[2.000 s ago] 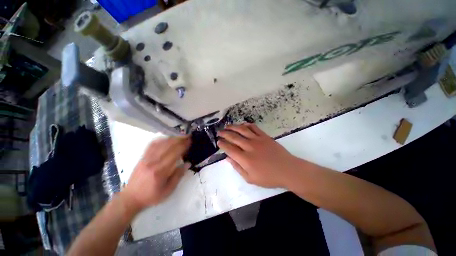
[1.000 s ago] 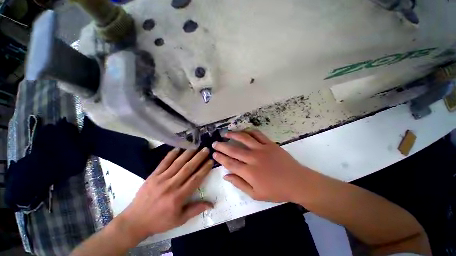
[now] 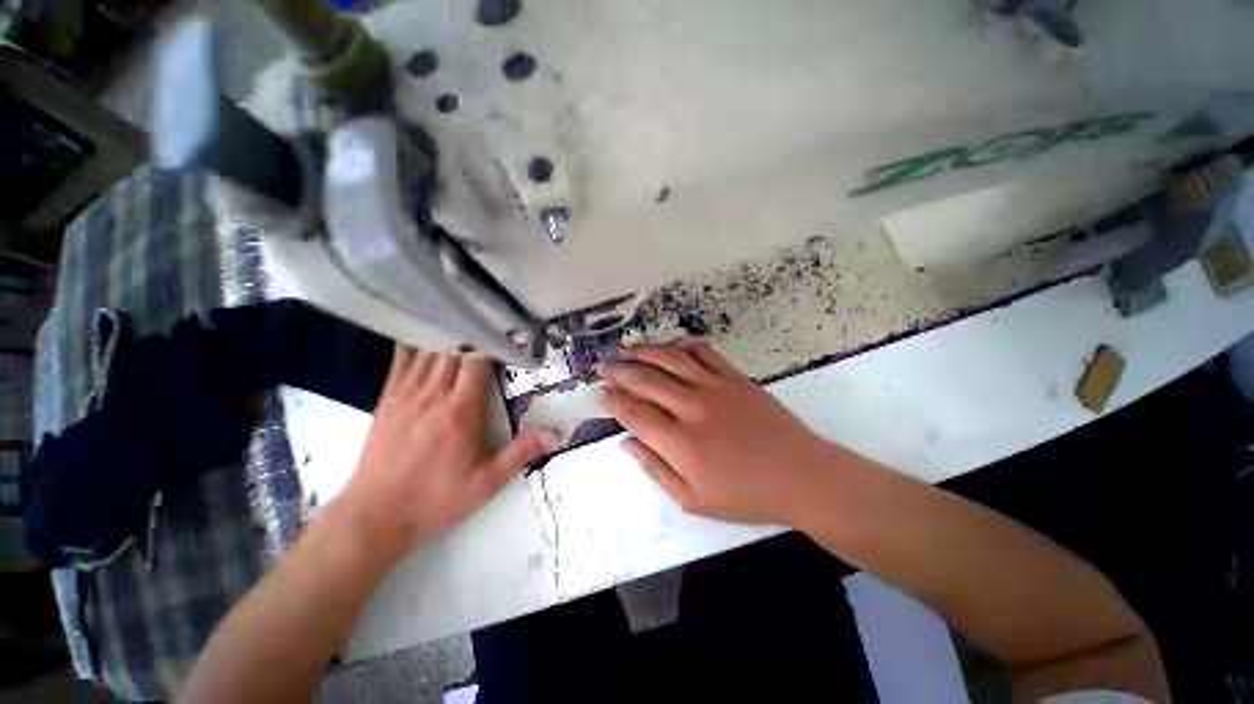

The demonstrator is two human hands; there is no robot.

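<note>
A dark fabric strip (image 3: 323, 355) runs from the dark bundle (image 3: 124, 437) at the left toward the cream sewing machine head (image 3: 715, 124). My left hand (image 3: 437, 437) lies flat with fingers spread, its fingertips at the strip's right part below the grey curved metal arm (image 3: 378, 234). My right hand (image 3: 695, 424) rests just right of the needle area (image 3: 578, 351), fingertips close to the presser foot. Little or no fabric shows between the hands. Whether my right fingertips press on cloth cannot be told.
The bundle, with a pale cord, lies on plaid cloth (image 3: 179, 536) at the left. A small tan block (image 3: 1099, 378) lies on the white tabletop (image 3: 880, 413) at the right. Dark lint speckles the machine bed (image 3: 770, 310). The wearer's dark-clothed lap is below the table.
My left hand has moved left, away from the needle. The dark fabric seen between the hands at the needle has gone from there. My right hand has barely moved. The camera view has shifted slightly.
</note>
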